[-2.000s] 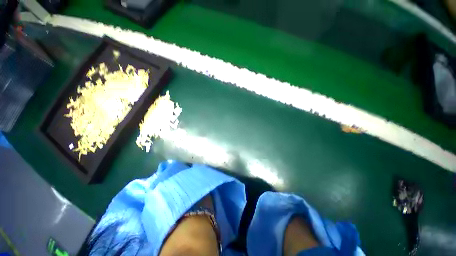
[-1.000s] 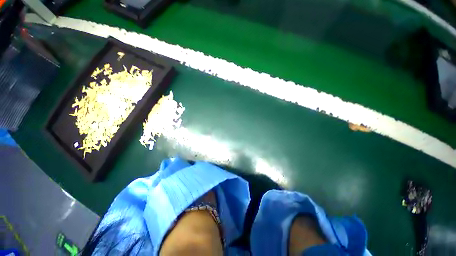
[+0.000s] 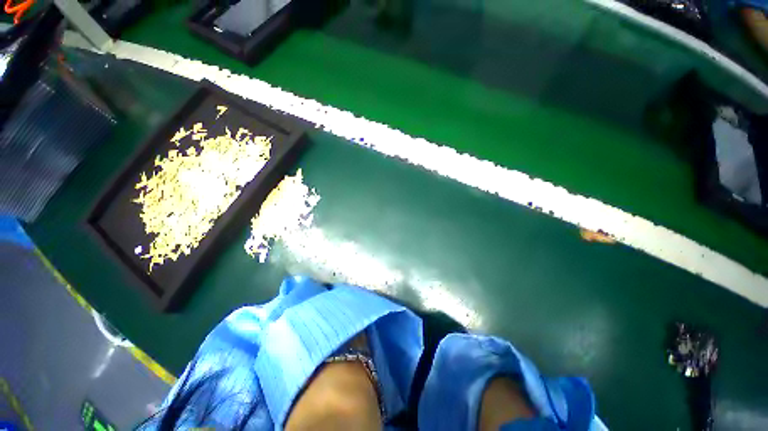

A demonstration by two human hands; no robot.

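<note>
My left hand [image 3: 337, 402] shows only as bare skin at the wrist below a beaded bracelet, cut off by the bottom edge. My right hand [image 3: 504, 406] shows only as a bit of skin inside the blue cuff, also cut off. No fingers are visible, and I cannot see whether either hand holds anything. A black rimmed tray [image 3: 160, 290] at the left holds many small cream-yellow slivers [image 3: 198, 192]. A small heap of loose white strips [image 3: 285, 212] lies on the green bench just right of the tray.
A dark glittering pile [image 3: 693, 349] with a black tail lies at the lower right. A worn white rail [image 3: 438, 162] separates bench from green belt. Black trays with pale units stand on the belt at the right [image 3: 734, 160] and top left [image 3: 250, 15]. Ribbed sheets [image 3: 42, 151] lie far left.
The view has shifted slightly, so the bench items appear lower. Part of a person's arm now shows at the top right. The tray, slivers and piles look unchanged.
</note>
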